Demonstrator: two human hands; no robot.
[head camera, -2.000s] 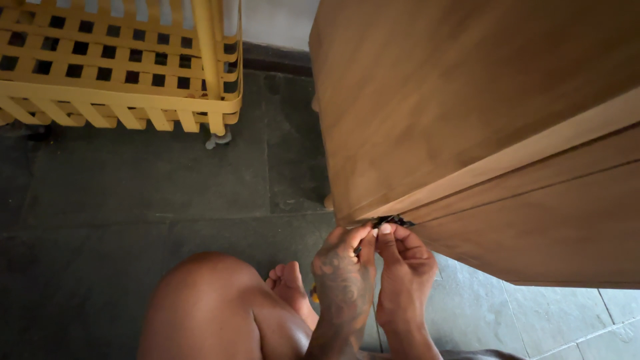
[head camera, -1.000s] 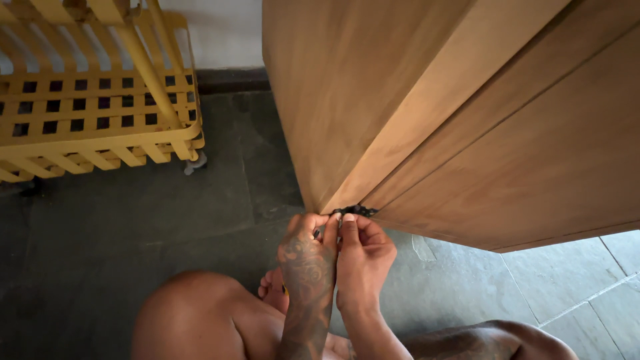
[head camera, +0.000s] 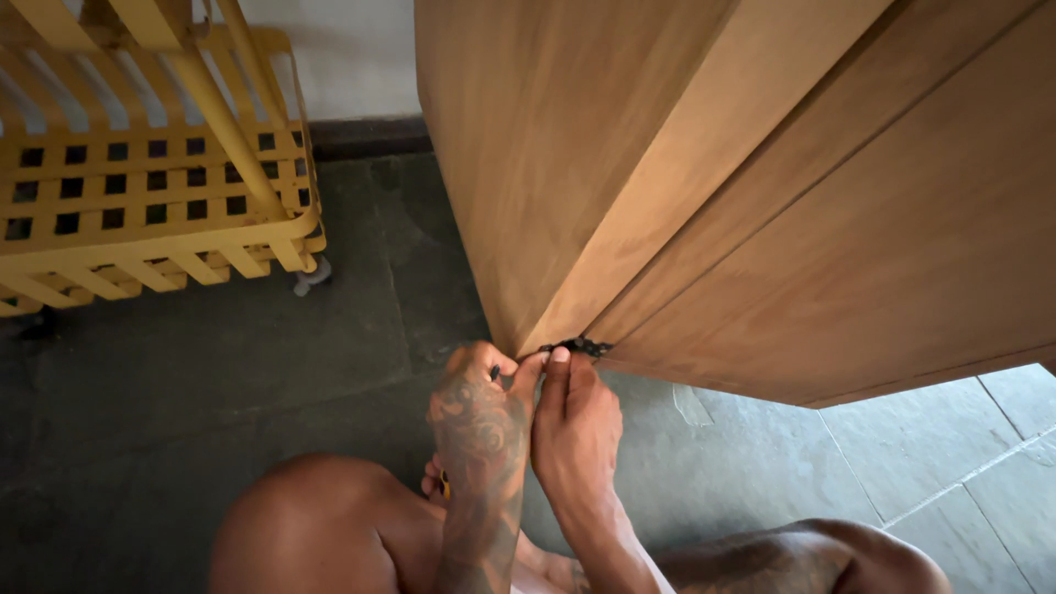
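A black metal fitting, perhaps a hinge (head camera: 584, 345), sits at the bottom corner of a wooden cabinet (head camera: 775, 206), at the gap beside its door panel. My left hand (head camera: 483, 404), tattooed, is at the cabinet's lower corner, thumb and fingers at the left end of the fitting; a small dark piece shows between its curled fingers, too small to name. My right hand (head camera: 577, 412) presses thumb and fingertips against the fitting's near side, its thumb touching or almost touching my left thumb. The fingertips hide part of the fitting.
A yellow slatted metal cart (head camera: 157, 239) on a caster (head camera: 312, 275) stands at the left, near a white wall (head camera: 355, 62) with a dark skirting. Grey stone tiles (head camera: 330, 355) form the floor. My bent legs are at the bottom. A small yellow and black object (head camera: 445, 485) lies beside my foot.
The view has shifted, so the cabinet's door side shows more widely. Both hands have stayed together at the black fitting.
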